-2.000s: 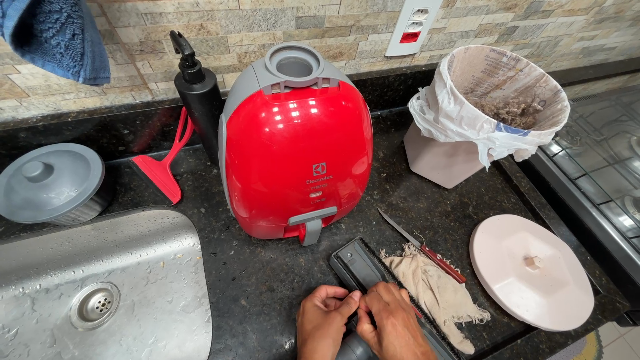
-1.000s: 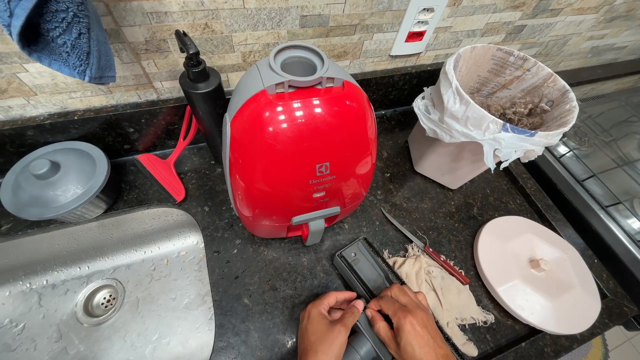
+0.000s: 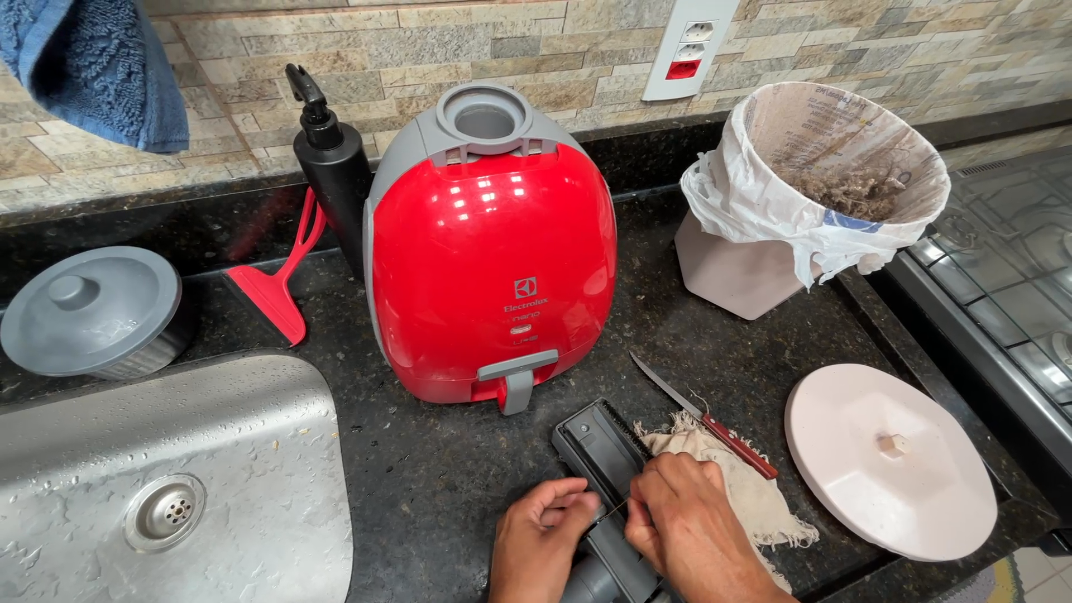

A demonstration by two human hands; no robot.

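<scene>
A dark grey vacuum cleaner floor head [image 3: 599, 448] lies on the black granite counter, its bristle strip along the right edge. My left hand [image 3: 544, 536] is at its left side, thumb and index finger pinched together over its middle. My right hand [image 3: 682, 515] rests over the right side, fingers curled; a thin strand seems to run between the two hands. Beyond them stands a red Electrolux canister vacuum cleaner [image 3: 494, 268] on end. A frayed beige cloth [image 3: 754, 502] lies beside my right hand, with a red-handled knife [image 3: 729, 444] partly on it.
On the right are a bin [image 3: 737, 268] with a white bag holding grey dust, its pale lid [image 3: 892, 477] and a gas stove [image 3: 1013, 251]. On the left are a steel sink [image 3: 251, 469], a lidded pot [image 3: 92, 310], a red squeegee [image 3: 280, 293] and a black pump bottle [image 3: 335, 167].
My hands, close together over the floor head earlier, are now a little farther apart. More of the floor head shows between them.
</scene>
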